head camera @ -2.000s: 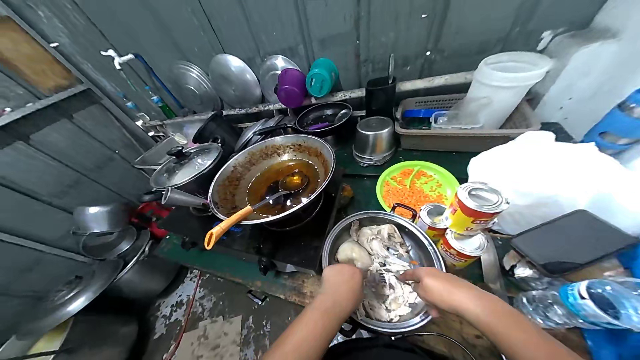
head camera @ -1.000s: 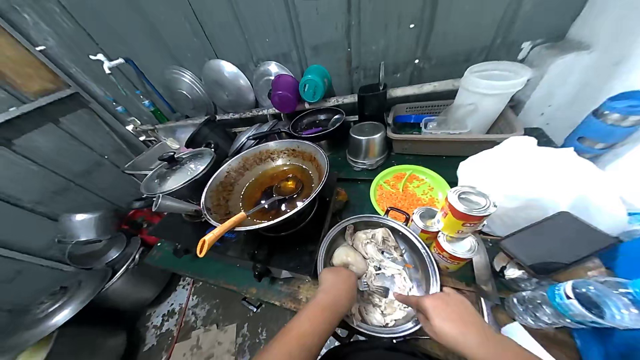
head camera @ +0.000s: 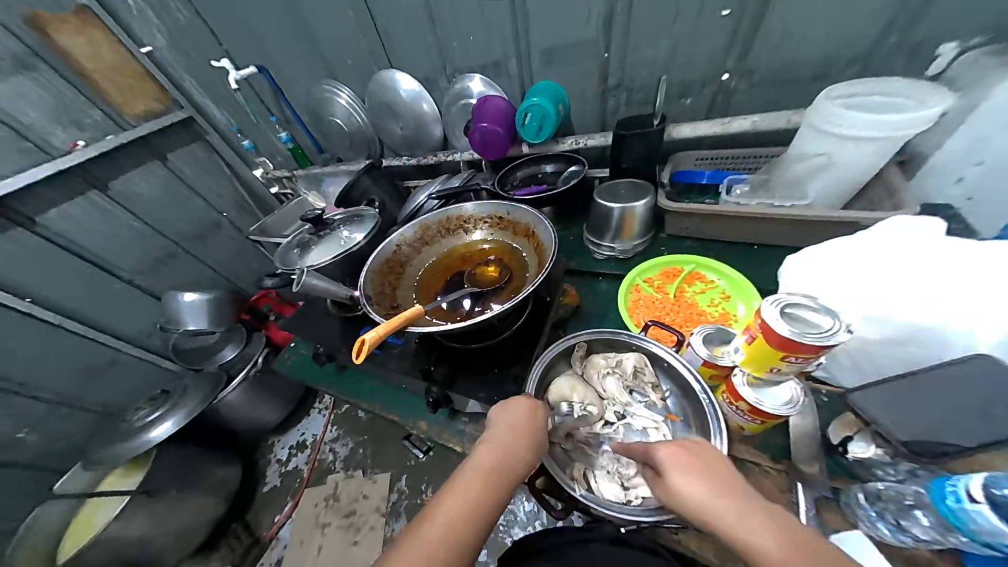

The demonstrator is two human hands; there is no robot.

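A steel pan (head camera: 709, 417) with dark handles holds pale cooked chicken (head camera: 626, 378), part whole pieces and part shreds. My left hand (head camera: 516, 425) is closed at the pan's left rim, on a metal utensil that reaches into the meat; blur hides its working end, which looks like a fork in the earlier view. My right hand (head camera: 681, 472) comes in from the right, its index finger stretched toward the utensil and the shreds; whether it grips anything cannot be told. Behind the pan lies a green plate (head camera: 740, 287) of chopped orange vegetable.
A wok (head camera: 378, 276) of brown oil with an orange-handled ladle (head camera: 390, 331) sits on the black stove at left. Opened cans (head camera: 787, 339) stand close at the pan's right, near a white plastic bag (head camera: 874, 276), a dark tray (head camera: 933, 402) and plastic bottles (head camera: 890, 504).
My left hand has moved with the utensil toward the pan's left side. My right index finger, near the fork a second ago, still points into the pan.
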